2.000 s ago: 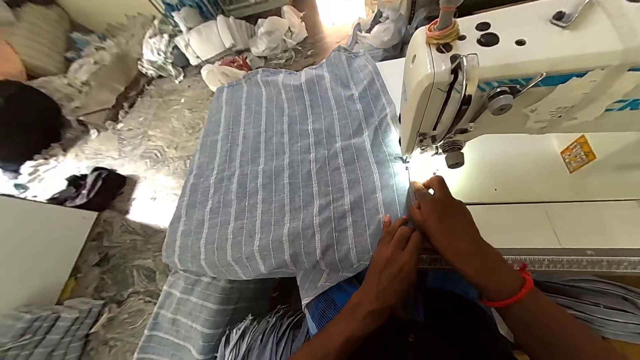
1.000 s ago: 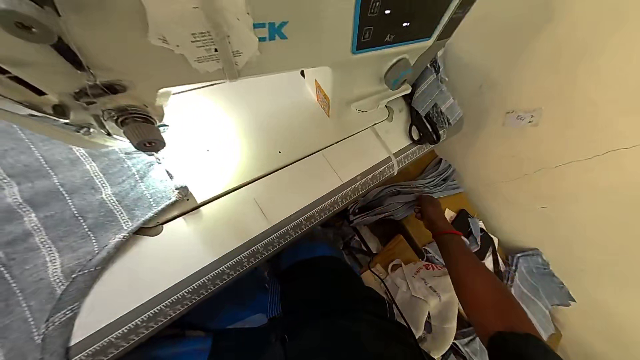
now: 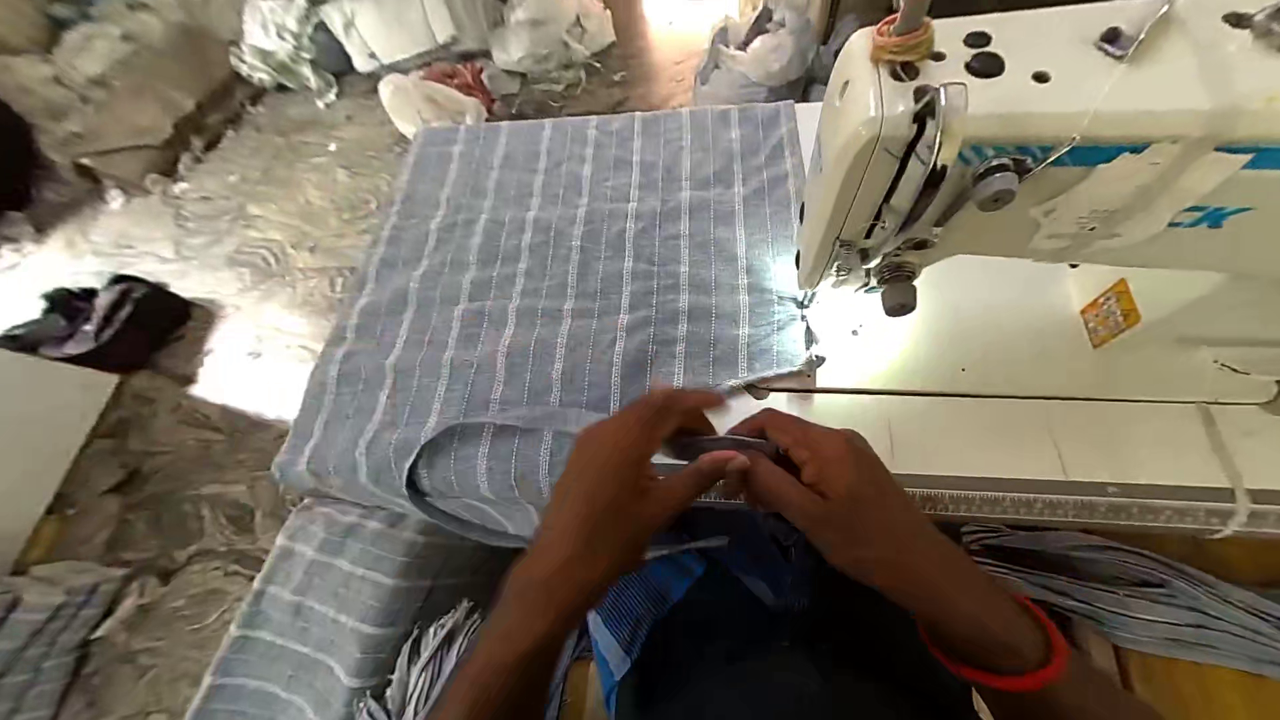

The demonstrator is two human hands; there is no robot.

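Observation:
Blue-grey striped fabric (image 3: 560, 270) lies over the left of the sewing machine table, its right edge at the needle area of a white industrial sewing machine (image 3: 1000, 120). Close to the table's front edge, my left hand (image 3: 640, 470) and my right hand (image 3: 820, 480) meet over a narrow folded fabric strip (image 3: 715, 447), held between the fingers of both. A curled fabric band (image 3: 430, 490) loops on the striped cloth left of my left hand. A red cord circles my right wrist. The fingertips of my left hand are slightly blurred.
A measuring scale (image 3: 1080, 505) runs along the table's front edge. Long fabric strips (image 3: 1130, 590) lie below it at the right. More striped cloth (image 3: 330, 620) hangs at lower left. Scraps cover the floor (image 3: 290, 200), with bundles (image 3: 400, 30) and dark cloth (image 3: 110, 320) on it.
The view swung right, then back left. My right hand, among the fabric strips below the table a second ago, is now beside my left hand at a narrow strip. A curled band now lies on the cloth.

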